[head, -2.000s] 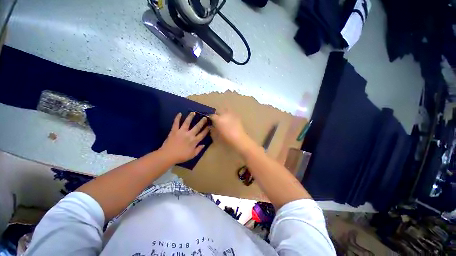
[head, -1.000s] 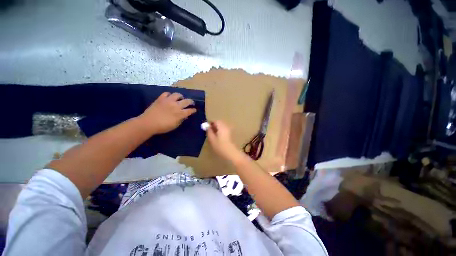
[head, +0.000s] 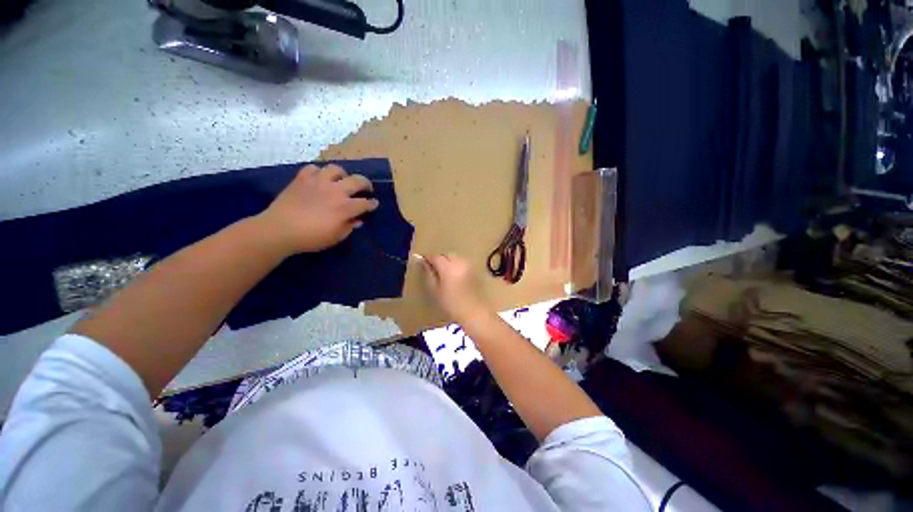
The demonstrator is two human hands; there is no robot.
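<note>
A navy cut panel [head: 330, 270] lies partly on ragged brown paper [head: 450, 180], with a curved notch at its right edge. My left hand [head: 322, 208] rests on the panel's upper part, fingers bent and slightly apart, holding nothing visible. A thin pale line shows on the cloth by its fingertips. My right hand [head: 448, 280] pinches a small white piece of chalk [head: 417, 257] at the panel's right edge. Its tip touches or nearly touches the cloth. A mottled silver-brown weight [head: 95, 283] lies on the cloth at the left, partly behind my left forearm.
Shears [head: 518, 215] lie on the paper, right of my right hand. Beyond them are a pinkish clear ruler [head: 564, 150], a teal-green pen-like item [head: 588, 128] and a clear block [head: 604, 235]. Navy stacks [head: 681, 130] stand at right. An electric cutter [head: 225, 42] sits at upper left.
My left hand has moved from lying spread at the panel's end to its upper part. My right hand has moved down the right edge with the chalk. The camera view has shifted.
</note>
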